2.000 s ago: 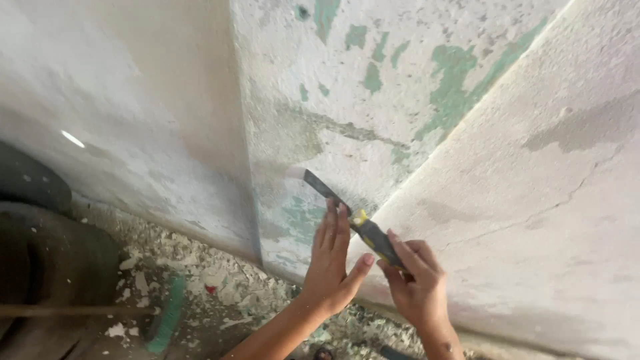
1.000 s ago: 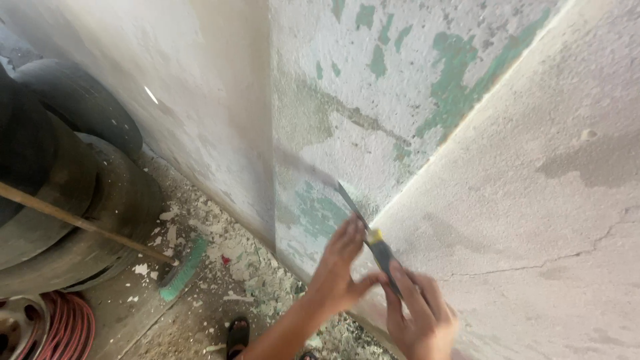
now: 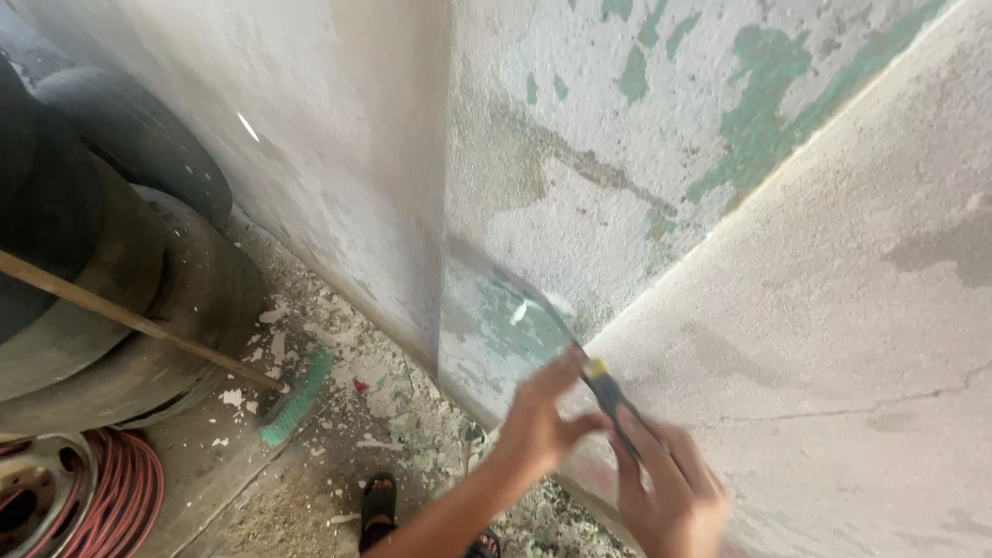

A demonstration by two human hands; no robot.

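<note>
My right hand (image 3: pixel 670 484) is closed around the dark handle of a scraper (image 3: pixel 608 391) with a yellow collar. Its long dark blade points up and left, against the wall (image 3: pixel 589 178), where white paint peels over green patches. My left hand (image 3: pixel 542 422) has its fingertips on the blade just ahead of the collar, the thumb reaching toward the handle. A pale flake of paint (image 3: pixel 519 312) shows beside the blade, which is blurred toward its tip. Both hands are low in the view, near the wall's corner edge.
Stacked tires (image 3: pixel 205 310) stand at the left. A wooden-handled broom with green bristles (image 3: pixel 298 399) rests on the floor among paint chips (image 3: pixel 395 387). A red hose coil (image 3: pixel 128 496) lies by a wheel rim (image 3: pixel 46 480). My sandaled foot (image 3: pixel 378 500) shows below.
Both hands and the scraper have moved lower along the wall. A pale flake now shows beside the blade. The view has shifted, bringing in more of the tires, the hose and the floor.
</note>
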